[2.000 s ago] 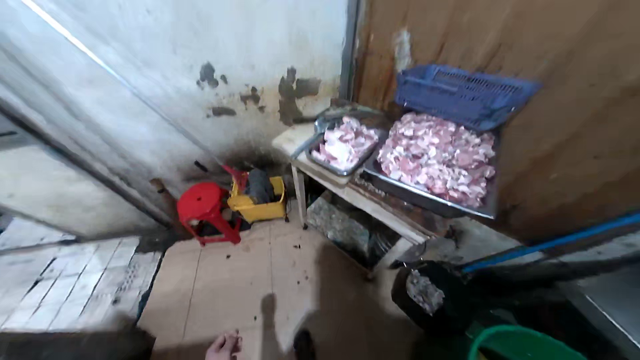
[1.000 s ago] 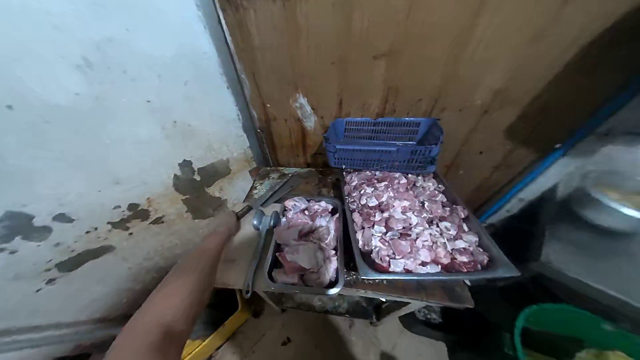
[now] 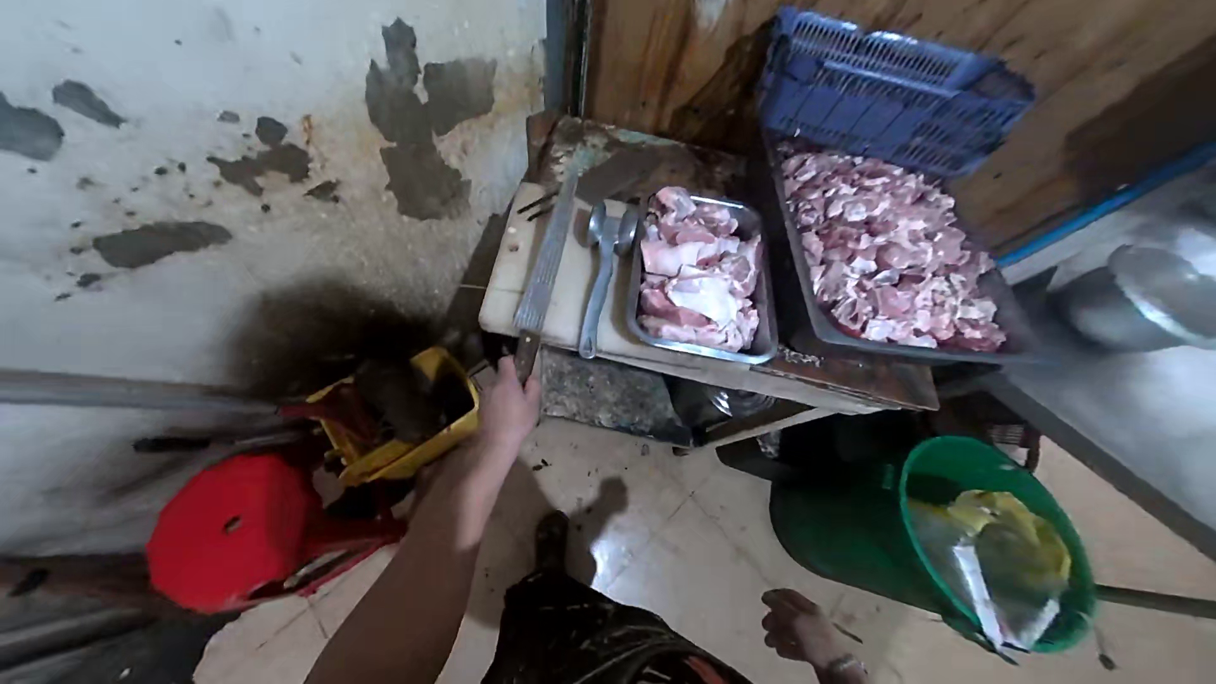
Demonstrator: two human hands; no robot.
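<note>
My left hand (image 3: 510,404) is closed around the wooden handle of a long knife (image 3: 551,256), whose blade lies over a white cutting board (image 3: 508,285). A metal meat mallet (image 3: 598,285) rests on the board to the right of the blade. Beside it stands a small metal tray (image 3: 774,332) of raw meat pieces (image 3: 701,275). Farther right, a large metal tray (image 3: 803,275) holds many smaller cut pieces of raw meat (image 3: 893,247). My right hand (image 3: 798,625) hangs low over the floor, away from the table, with fingers partly curled and nothing visible in it.
A blue plastic crate (image 3: 883,90) leans at the wall behind the large tray. Below left are a yellow crate (image 3: 408,461) and a red plastic stool (image 3: 228,532). A green bin (image 3: 1083,570) with waste stands at the right, near a metal pot (image 3: 1121,299). The wooden table (image 3: 855,380) has a low shelf.
The table was farther off two seconds ago. My left hand, reaching to the table's left side one second ago, now shows on the knife handle. The view has swung markedly.
</note>
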